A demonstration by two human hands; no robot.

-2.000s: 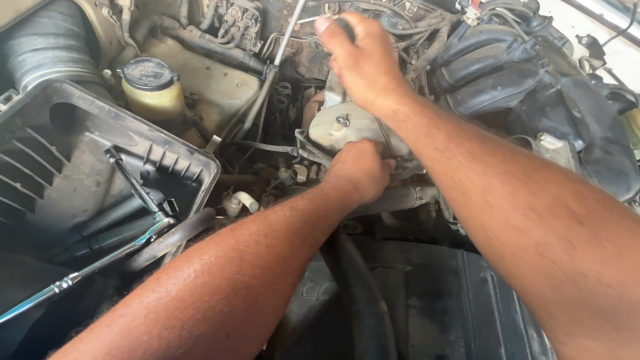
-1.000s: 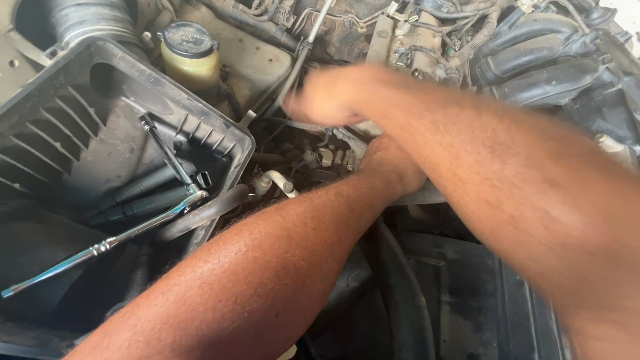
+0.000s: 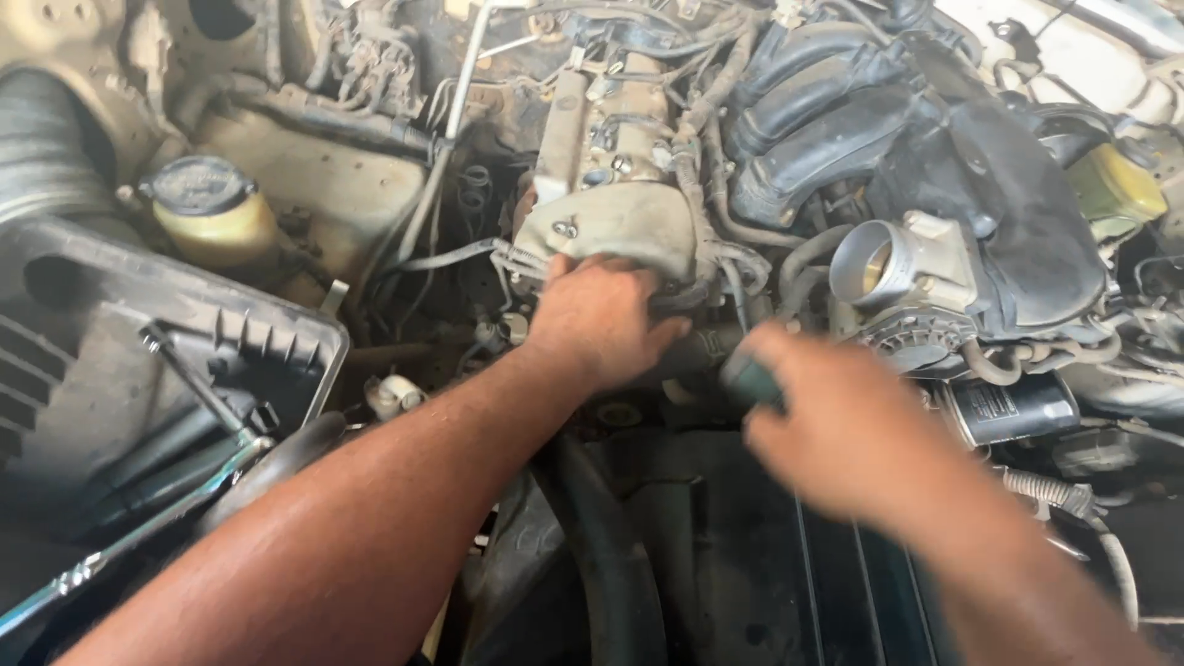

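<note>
My left hand (image 3: 601, 319) rests on the front lower edge of the grey engine cover end (image 3: 620, 222), its fingertips out of sight against the wiring there. Blurred by motion, my right hand (image 3: 814, 398) is to the right of it, over the front of the engine bay, with its fingers around a dark greenish object (image 3: 754, 381) that is too blurred to name. A metal throttle body (image 3: 893, 264) sits behind my right hand. Behind the cover end, the valve cover (image 3: 638, 111) runs toward the back.
At left, an open black air filter box (image 3: 324, 333) holds a chrome ratchet (image 3: 139, 546) with an extension (image 3: 194, 379). Behind it stands a capped fluid reservoir (image 3: 217, 217). A metal prop rod (image 3: 458, 92) rises left of the engine. An oil filter (image 3: 1008, 409) and ribbed hose lie at right.
My right hand has moved from above the engine toward the front right, uncovering the cover end. My left hand stays near the cover's lower edge.
</note>
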